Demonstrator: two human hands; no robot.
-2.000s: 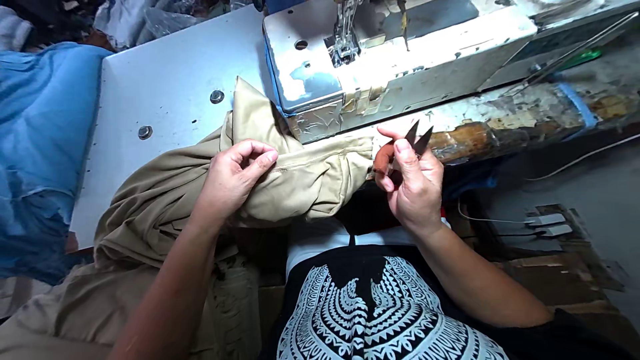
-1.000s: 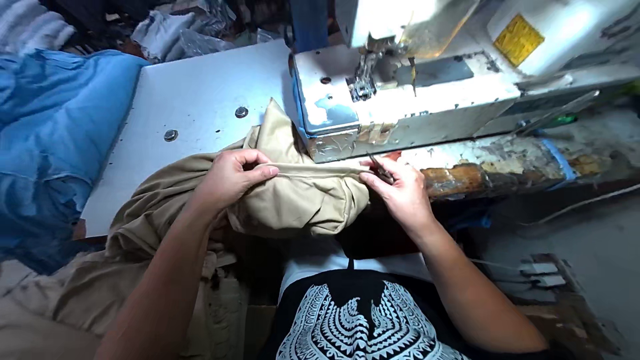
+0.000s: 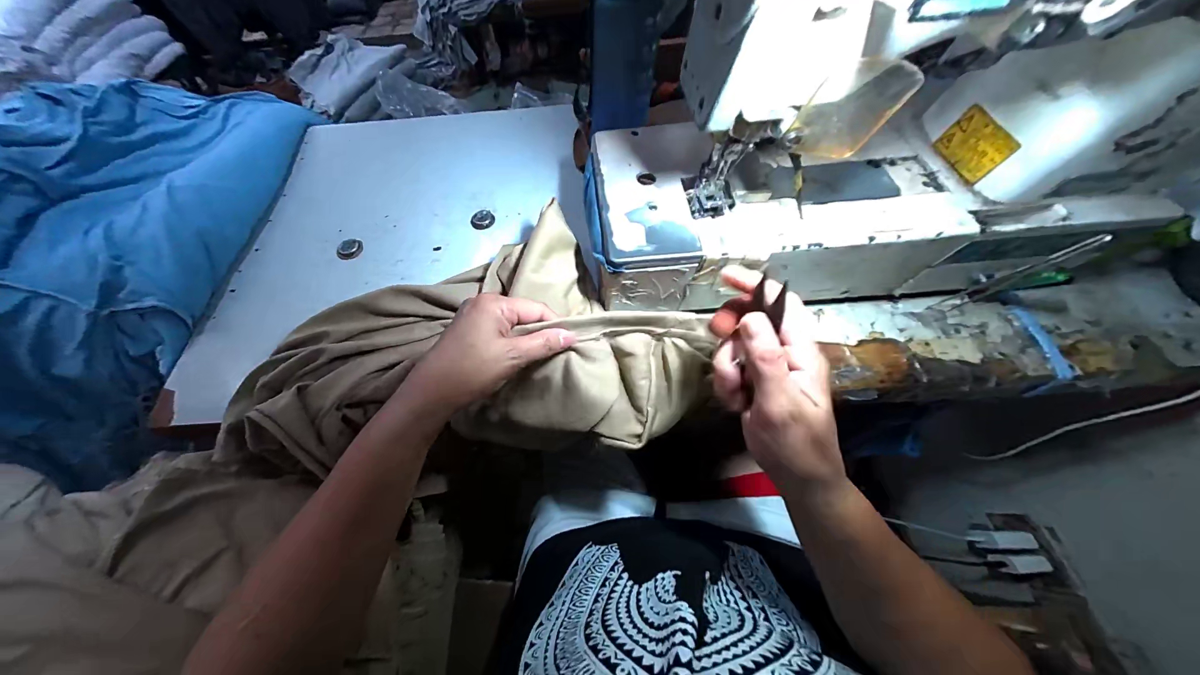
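Note:
A bunched khaki fabric garment [image 3: 581, 394] lies over the front edge of the sewing table, just left of the sewing machine's arm. My left hand [image 3: 487, 352] pinches its seam between thumb and fingers. At the seam's right end is my right hand [image 3: 773, 375], with dark-bladed thread snips [image 3: 771, 302] in its fingers, the points facing up. The fingers hide the snips' handle, and whether they also grip the cloth is unclear. Behind the hands, the presser foot [image 3: 712, 192] of the industrial sewing machine [image 3: 872, 220] stands over its bed.
Blue fabric [image 3: 141, 206] is heaped at the left of the white tabletop [image 3: 394, 187]. More khaki cloth [image 3: 122, 562] hangs at lower left. A worn, taped edge [image 3: 872, 366] runs right beneath the machine. White plugs with cables [image 3: 1012, 551] are at lower right.
Two seconds ago the snips stood up from my right hand; one second ago they were barely visible as that hand held the seam. Now their blades point up again. My left hand still pinches the seam.

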